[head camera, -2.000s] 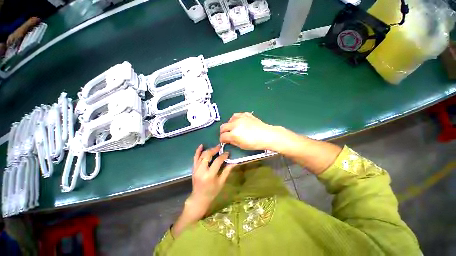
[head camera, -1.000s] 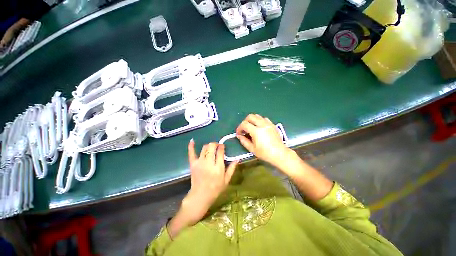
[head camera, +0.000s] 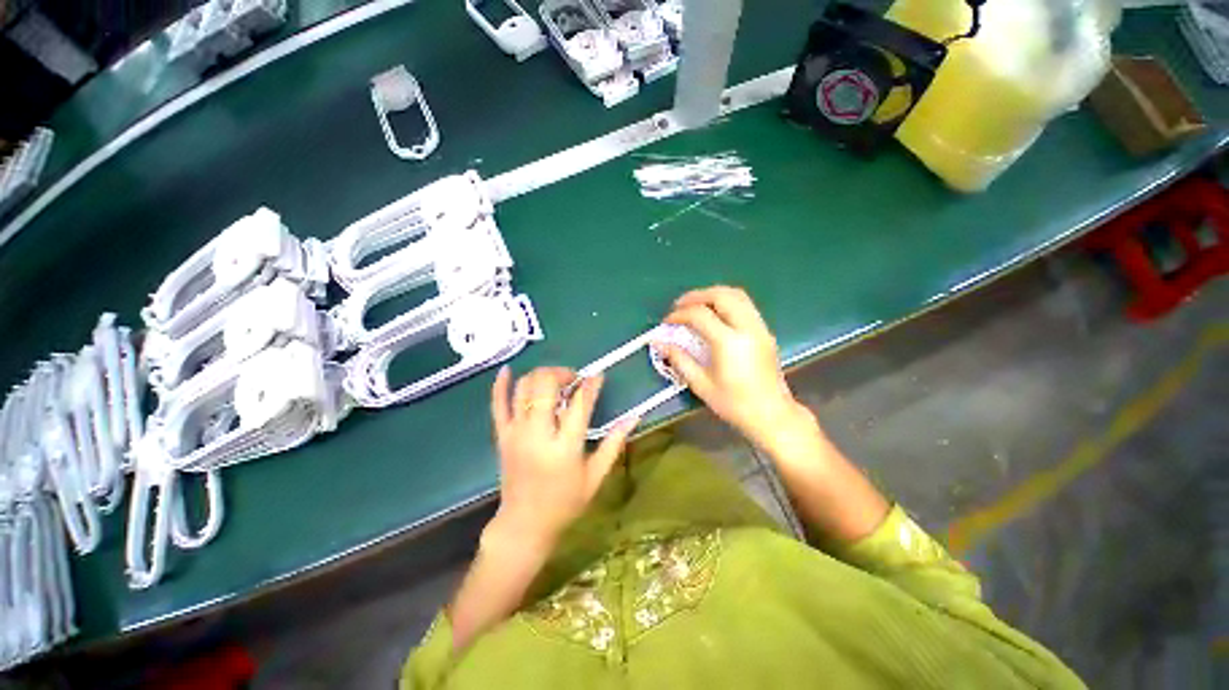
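A white loop frame (head camera: 617, 359) lies at the bench's near edge between my hands. My left hand (head camera: 542, 438) holds its rounded end, fingers on the rim. My right hand (head camera: 728, 361) holds its solid end, with the fingers over the round disc (head camera: 673, 353), which is partly hidden. Thin white strips (head camera: 696, 177) lie in a loose pile ahead of my hands. Stacked frames with discs (head camera: 452, 321) stand in overlapping rows left of my hands. I cannot tell whether a strip is in my fingers.
Loose frames (head camera: 81, 438) are bundled at far left. A single frame (head camera: 403, 113) and a frame group (head camera: 603, 47) lie beyond the metal strip (head camera: 580, 158) with its post (head camera: 708, 61). A black fan (head camera: 852, 89), yellow bundle (head camera: 977, 128) and brown box (head camera: 1146, 104) stand right.
My right hand has moved from the frame's loop to its disc end. My left hand stays at the rounded end. The single frame beyond the strip came into view. The view has shifted right.
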